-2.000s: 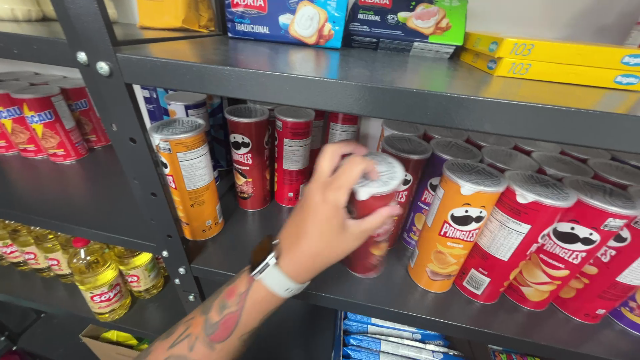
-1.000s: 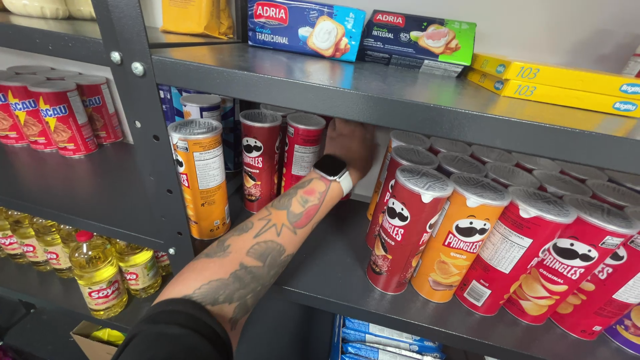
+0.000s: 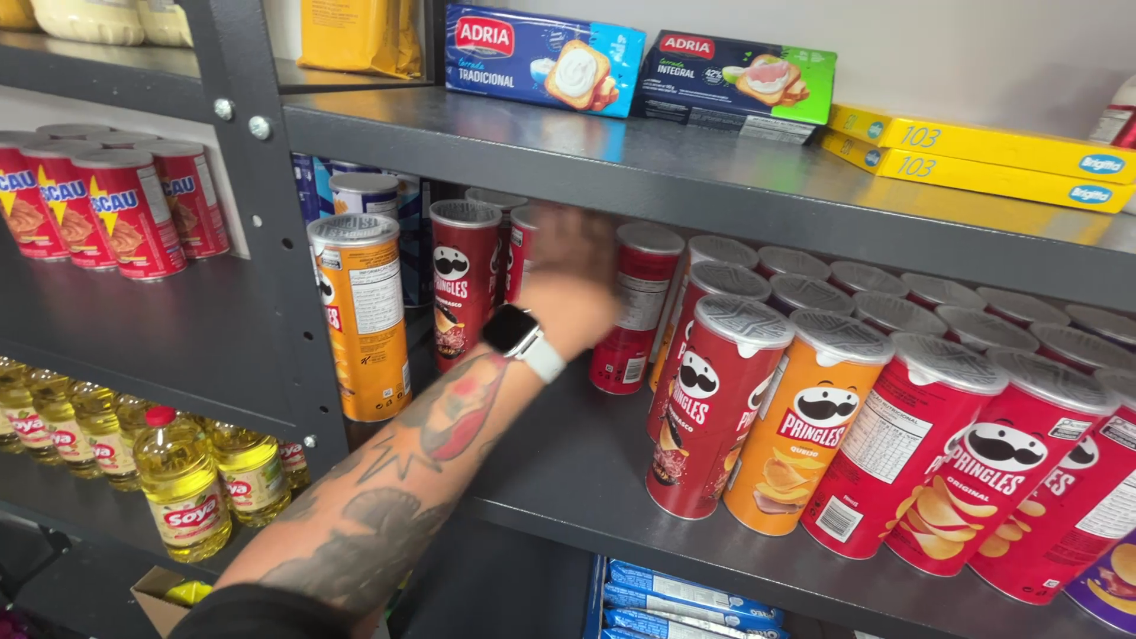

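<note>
My left hand (image 3: 577, 280), motion-blurred, reaches from the lower left into the middle shelf; its fingers are too blurred to tell whether they hold anything. Just right of it stands a red Pringles can (image 3: 634, 311), label side out. Left of the hand are a dark red Pringles can (image 3: 461, 284), a partly hidden red can (image 3: 521, 253) and an orange can (image 3: 362, 319). On the right, a front row holds a dark red can (image 3: 714, 408), an orange Pringles can (image 3: 808, 422) and red cans (image 3: 905, 444), with more cans behind. My right hand is not in view.
The upper shelf edge (image 3: 692, 195) passes over the cans; Adria toast boxes (image 3: 543, 62) and yellow boxes (image 3: 985, 164) rest on it. A bolted upright (image 3: 266, 204) separates red cocoa cans (image 3: 133, 213) and oil bottles (image 3: 184, 488). Blue packets (image 3: 683, 603) lie below.
Two seconds ago my left hand gripped a dark red can near the shelf front; it let go of that can. From deep between the can groups, the hand has since moved left, uncovering a red can.
</note>
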